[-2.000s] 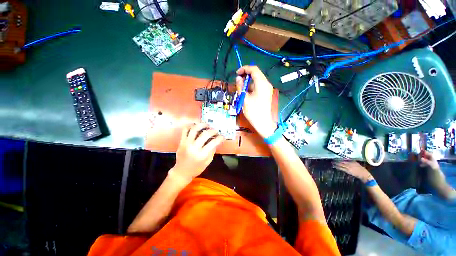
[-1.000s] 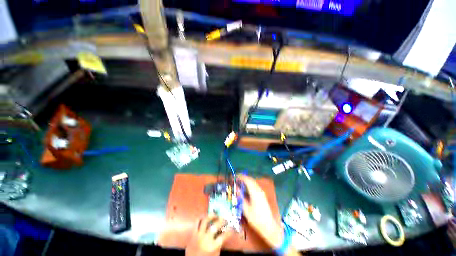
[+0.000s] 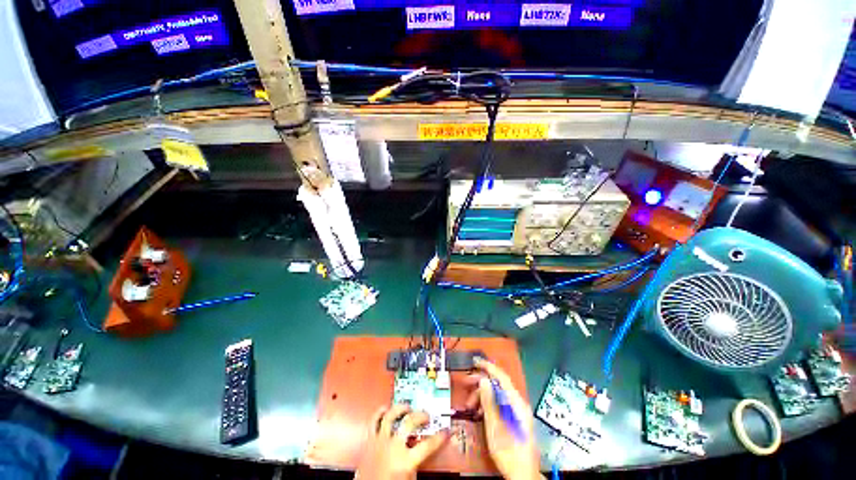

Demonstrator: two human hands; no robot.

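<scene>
A green-white circuit board (image 3: 424,396) lies on the orange-brown fixture plate (image 3: 349,375), its back edge at the black connector blocks (image 3: 460,359). My left hand (image 3: 399,445) rests on the board's front left part, fingers spread on it. My right hand (image 3: 499,412) is at the board's right side and holds a blue pen-like stick (image 3: 504,405), slightly blurred. Black cords and a blue cable (image 3: 435,321) run to the back of the fixture. Whether the right fingertips touch the board cannot be told.
A remote control (image 3: 237,392) lies left of the plate. Other boards (image 3: 573,407) lie right and behind, with a tape roll (image 3: 756,427) and teal fan (image 3: 727,314). An oscilloscope (image 3: 535,220) and orange-brown boxes (image 3: 148,283) stand behind. Screens (image 3: 563,42) hang above.
The view has tilted up from the bench to the shelf and screens. My right hand has moved from the connectors at the back to the board's right side. My left hand stays on the board.
</scene>
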